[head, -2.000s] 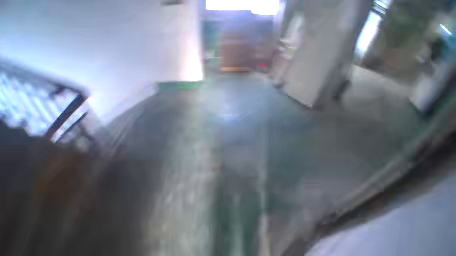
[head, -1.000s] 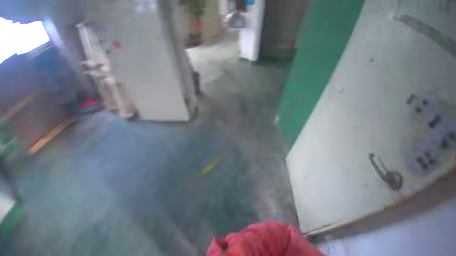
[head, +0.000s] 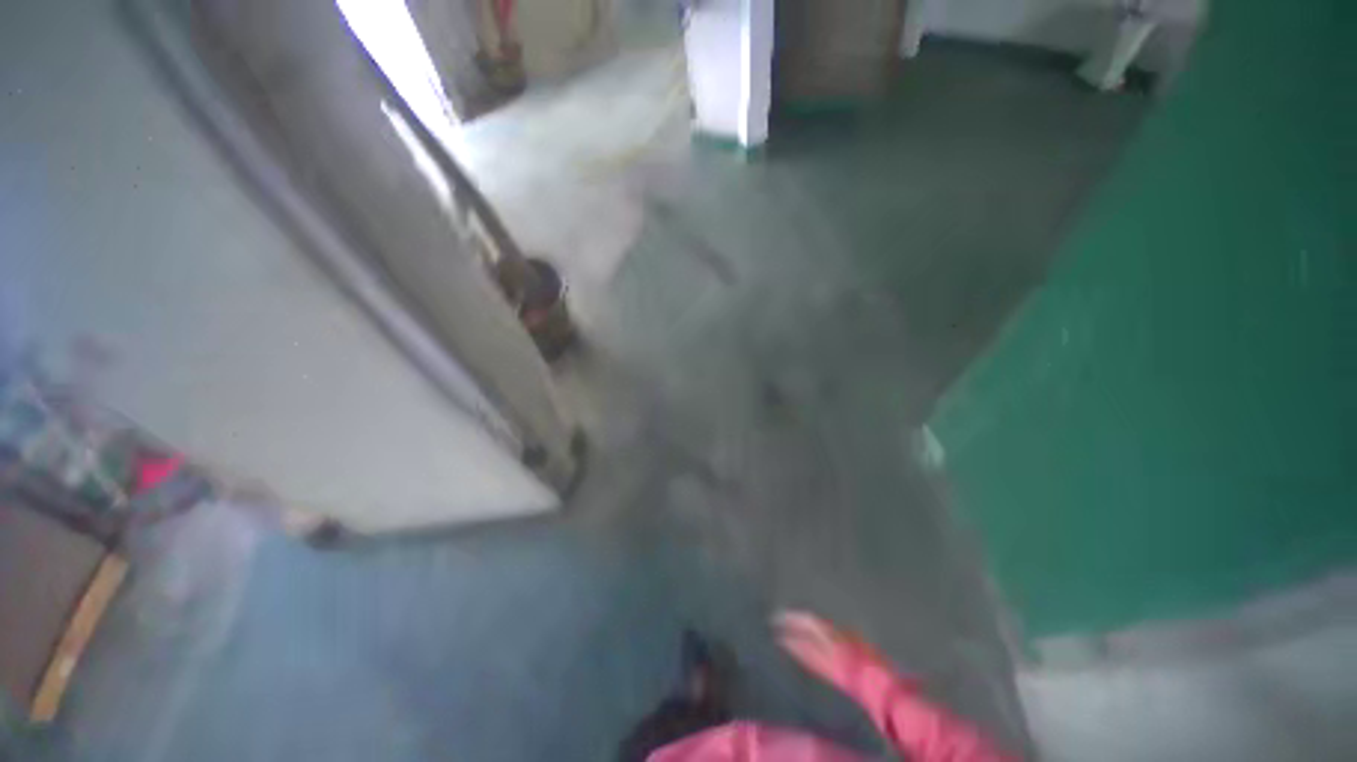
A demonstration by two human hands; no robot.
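My right hand is small and blurred at the bottom, right of centre, at the end of a pink-red sleeve. No held object can be made out, and its fingers are too blurred to read. More pink-red clothing and a dark shape, possibly a shoe, show at the bottom edge. My left hand is out of the picture. A pale door or panel stands tilted in view on the left, nearest in front of me.
A green wall fills the right side. The grey-green floor runs between it and the pale panel to a white-faced pillar. A brown pot-like object stands beside the panel. A brown box-like thing is at lower left.
The view has swung right and moved forward. The pale panel is larger at left, and the door with the lever handle has left view. The sleeve now shows a hand.
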